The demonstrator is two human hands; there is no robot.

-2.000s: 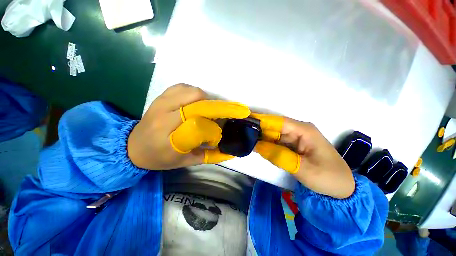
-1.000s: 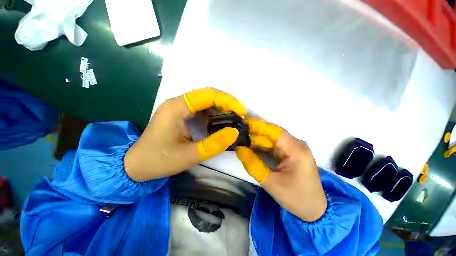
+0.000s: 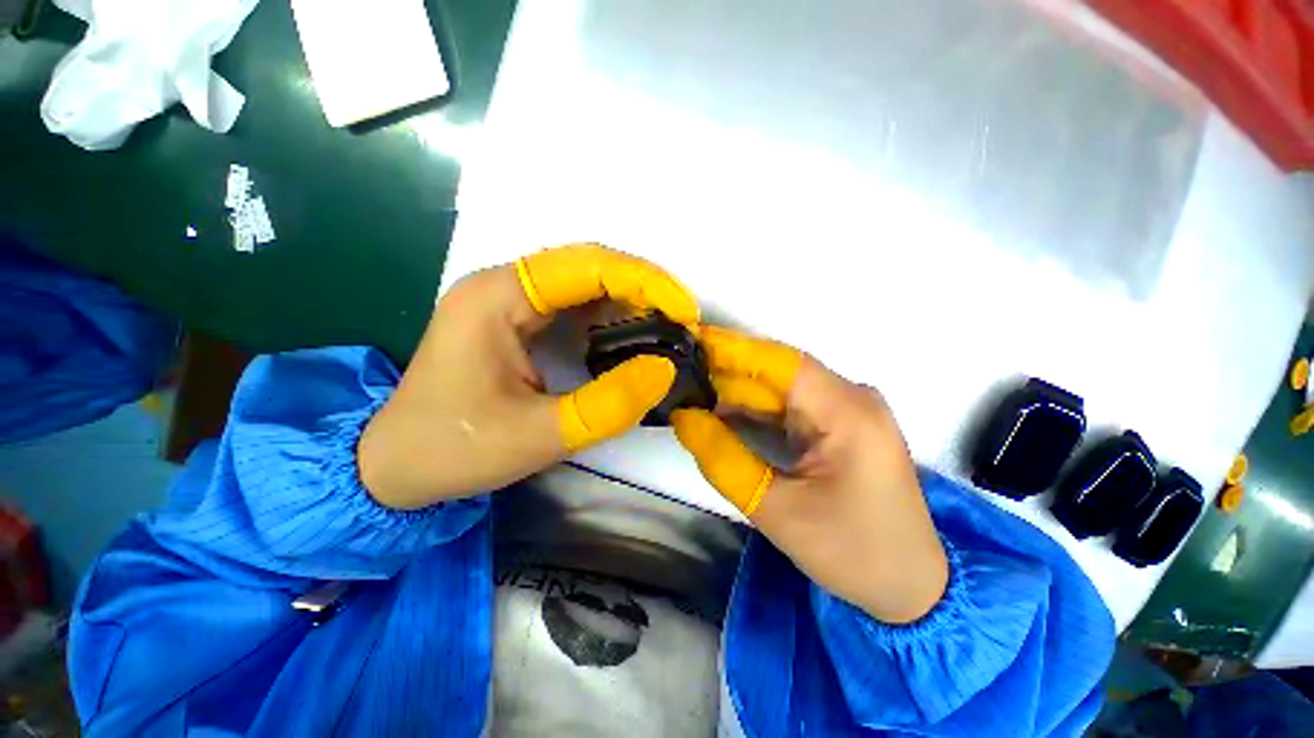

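A black smartwatch case (image 3: 692, 378) is held between both my hands near the mat's front edge, tilted on its side. My left hand (image 3: 483, 382), with yellow finger cots, grips its left side with the thumb in front and fingers behind. My right hand (image 3: 836, 469), also with yellow finger cots, holds its right side between thumb and fingers. The fingers hide much of the case, and its screen face cannot be made out.
Three black watch units (image 3: 1032, 440) stand in a row on the white mat (image 3: 865, 296) at right. A clear sheet (image 3: 922, 130) lies at the back. A red tray (image 3: 1251, 65) is upper right. White cloth (image 3: 137, 72), a white card (image 3: 371, 58) and small labels (image 3: 247, 211) lie at left.
Since two seconds ago, the case has been turned from its dark face showing to its side. My left thumb has moved onto its front. Over the last second the hands have barely moved.
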